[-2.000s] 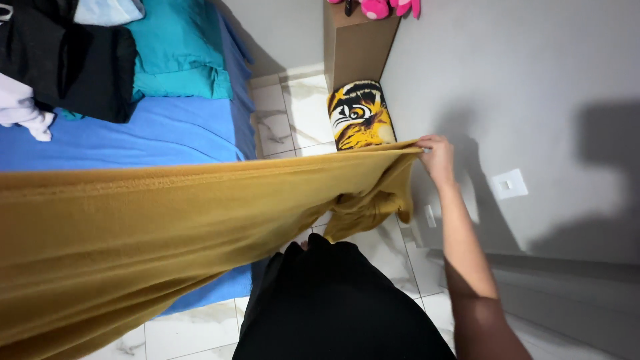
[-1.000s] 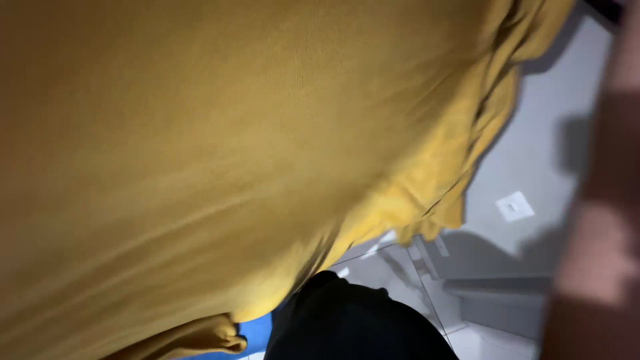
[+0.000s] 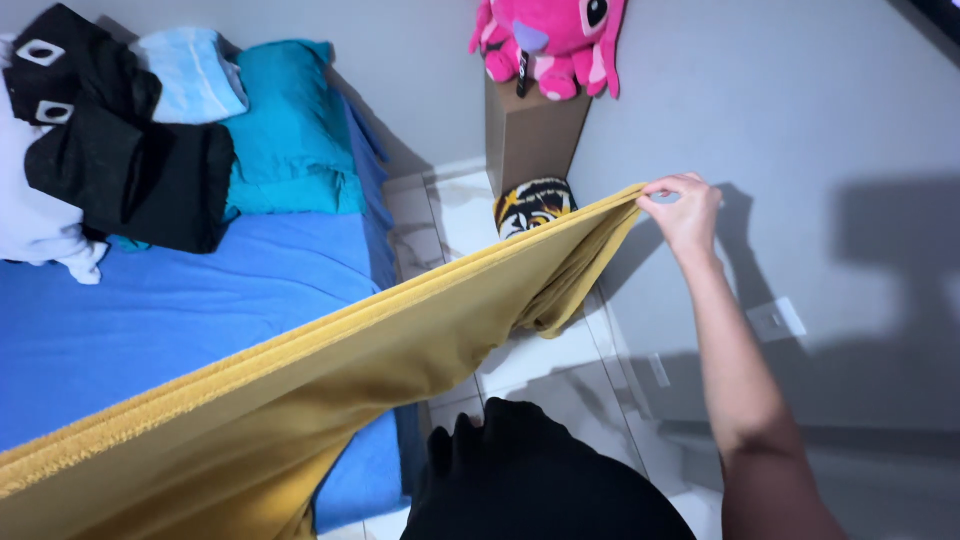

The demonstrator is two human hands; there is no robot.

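My right hand (image 3: 686, 206) pinches the corner of a mustard-yellow fleece blanket (image 3: 420, 330) between thumb and fingers, close to the grey wall. From there the blanket's upper edge runs taut down to the lower left, out of view, and looks doubled along its length. Its lower part hangs in loose folds in front of my black clothing, partly over the bed's blue sheet (image 3: 292, 262). My left hand is outside the picture.
Folded black cloth (image 3: 165, 180), a teal pillow (image 3: 289, 135) and a light-blue folded cloth (image 3: 191, 75) lie on the bed. A pink plush toy (image 3: 555, 37) sits on a brown box-like stand (image 3: 536, 135). A tiger-patterned rolled cloth (image 3: 532, 206) is beside it. Wall plates (image 3: 776, 319) are at right.
One second ago the blanket was spread wide across most of the view. Now it is drawn into a narrower slanting band, and the bed and plush toy show again.
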